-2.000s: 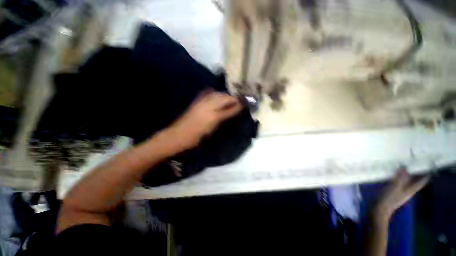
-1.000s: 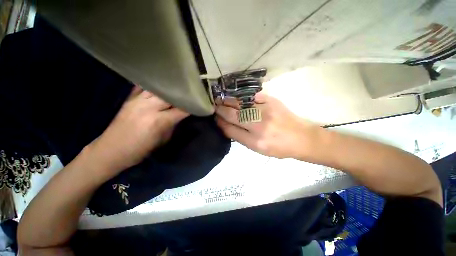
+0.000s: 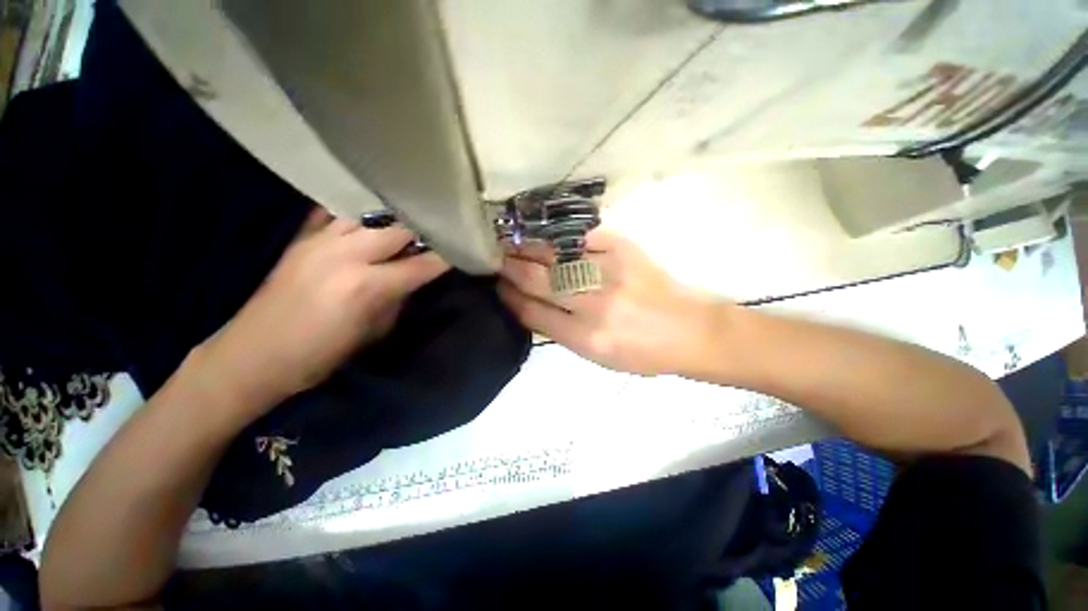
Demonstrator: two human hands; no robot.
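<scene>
A black garment piece (image 3: 444,346) lies on the white table under the sewing machine head (image 3: 346,107). It has a small pale sprig motif (image 3: 278,457) and a gold scalloped border (image 3: 34,418) at the far left. My left hand (image 3: 328,304) presses and holds the cloth left of the head, its fingertips partly hidden by the head. My right hand (image 3: 603,313) is at the cloth's right edge, its fingers behind the tension dial (image 3: 575,277). The needle and presser foot are hidden.
The cream machine arm with brown-orange lettering (image 3: 943,98) fills the upper right. The white table (image 3: 644,418) has a printed scale near its front edge. A blue perforated basket (image 3: 853,495) stands below at right. Dark cloth lies below the table edge.
Two seconds ago my right hand was low at right, off the table; it is now at the cloth beside my left hand. Since one second ago, the view has shifted slightly and the hands barely moved.
</scene>
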